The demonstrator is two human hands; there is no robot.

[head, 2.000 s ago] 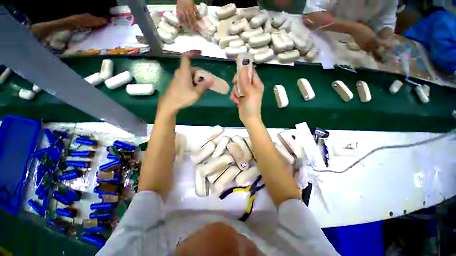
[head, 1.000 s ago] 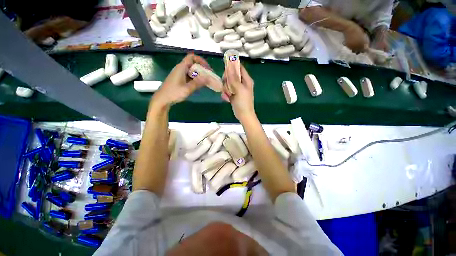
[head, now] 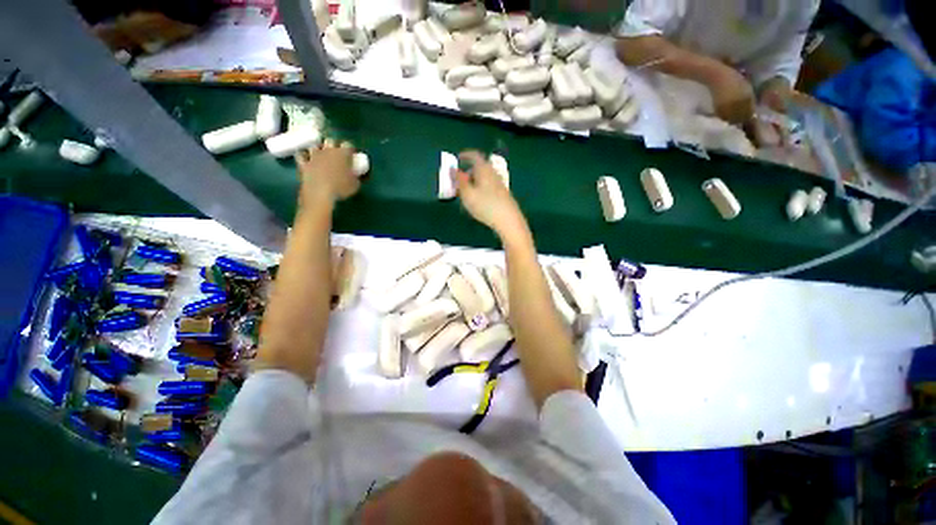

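Note:
My left hand lies over an off-white plastic-cased unit on the green belt. Only the unit's right end shows, so its grip is unclear. My right hand is low over the belt, fingers apart, between two units: one upright in view at its left, touching or very near the fingertips, and one partly hidden behind the hand. A pile of units lies on the near bench between my forearms. Side cutters with yellow-and-black handles lie open at its front edge.
More units lie on the conveyor belt, left and right. A grey post crosses at left. Blue cells and a blue bin are at left. A cable curves across the right bench. Another person's hands work opposite.
The two units held up in my hands are no longer raised; two units now stand by my right hand on the belt. My left hand has moved left onto another unit. The view has shifted.

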